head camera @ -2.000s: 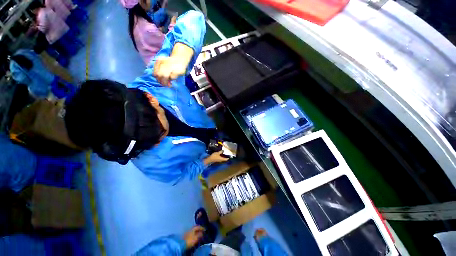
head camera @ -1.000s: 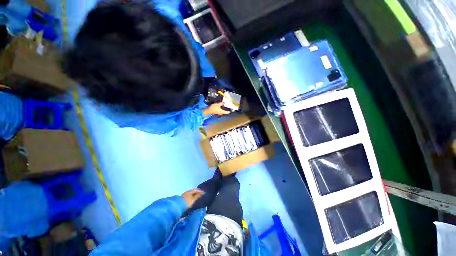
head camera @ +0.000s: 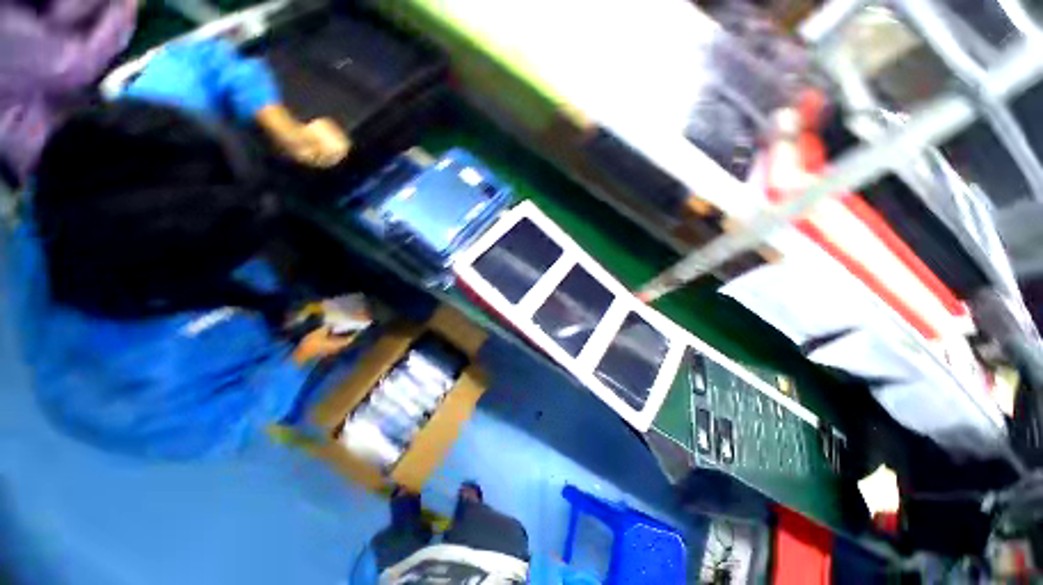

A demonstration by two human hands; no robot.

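Neither of my hands is in view; only my lap and dark legs [head camera: 458, 546] show at the bottom edge. A white foam tray [head camera: 586, 370] lies on the green bench in front of me. Its three pockets hold black glossy tablets [head camera: 576, 309]. Beside its upper left end is a stack of shiny blue slabs [head camera: 448, 200], perhaps tablets or back covers. An open cardboard box [head camera: 440, 440] stands below the bench edge, packed with upright thin white items [head camera: 395, 406]. The picture is blurred.
A person in blue [head camera: 149, 377] sits at the left, one hand [head camera: 315, 143] over the bench, the other [head camera: 326, 341] by the box holding a small object. A dark tray [head camera: 343, 74], blue stool [head camera: 646, 549], metal frame [head camera: 846, 177] and green mat with small items [head camera: 743, 429] also show.
The view has swung right, showing more of the bench and shelves. My hand and sleeve, seen near my legs before, have left the picture. The other person's raised hand is now over the bench.
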